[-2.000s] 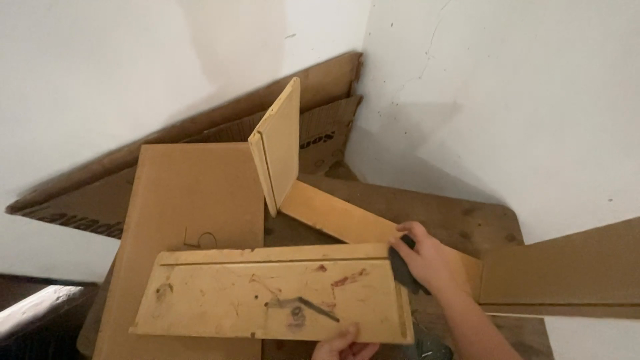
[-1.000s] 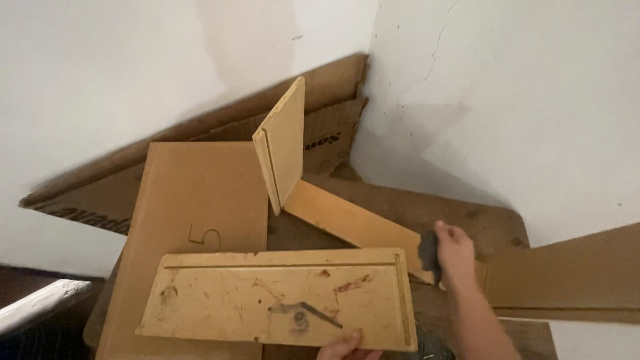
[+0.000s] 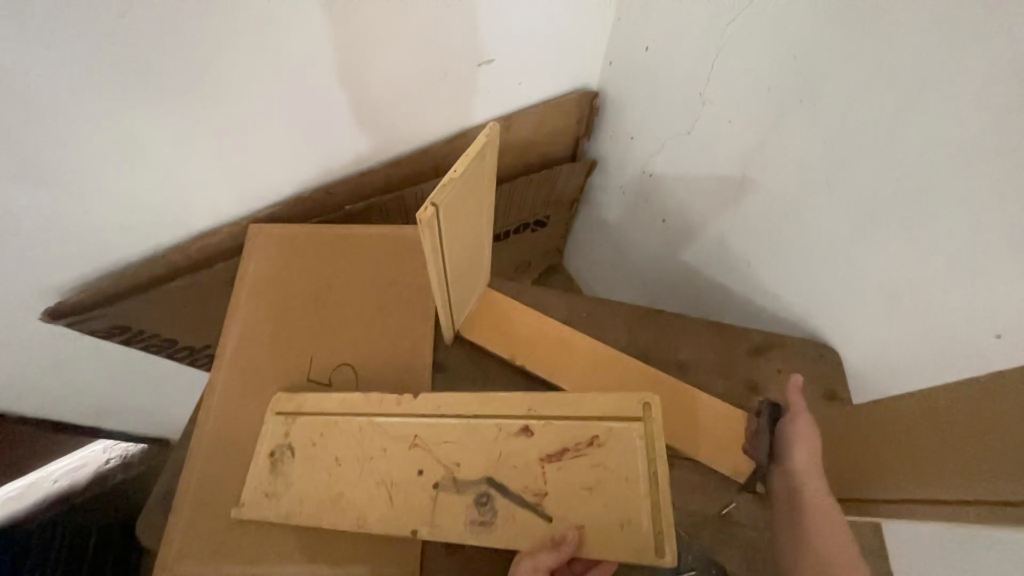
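My left hand (image 3: 564,554) grips the lower edge of a stained, cream-painted wooden board (image 3: 360,472) with grooves along its top and right edges. To the right, my right hand (image 3: 788,440) is closed around a dark tool (image 3: 766,444), whose kind I cannot tell; a thin metal tip points down from that hand. The tool is at the right end of an orange-tan wooden board (image 3: 608,356) lying slantwise. At that board's far end stands an upright cream panel (image 3: 468,232) with a groove near its edge.
A cardboard box (image 3: 336,304) marked with a 5 lies at left, under the held board. Printed cardboard (image 3: 536,200) leans on the wall behind. A brown wooden tabletop (image 3: 720,332) extends to the wall corner, and a brown panel (image 3: 936,448) is at the right.
My right hand has come off the right end of the held board and moved right with the dark tool. My left hand still holds the board's lower edge.
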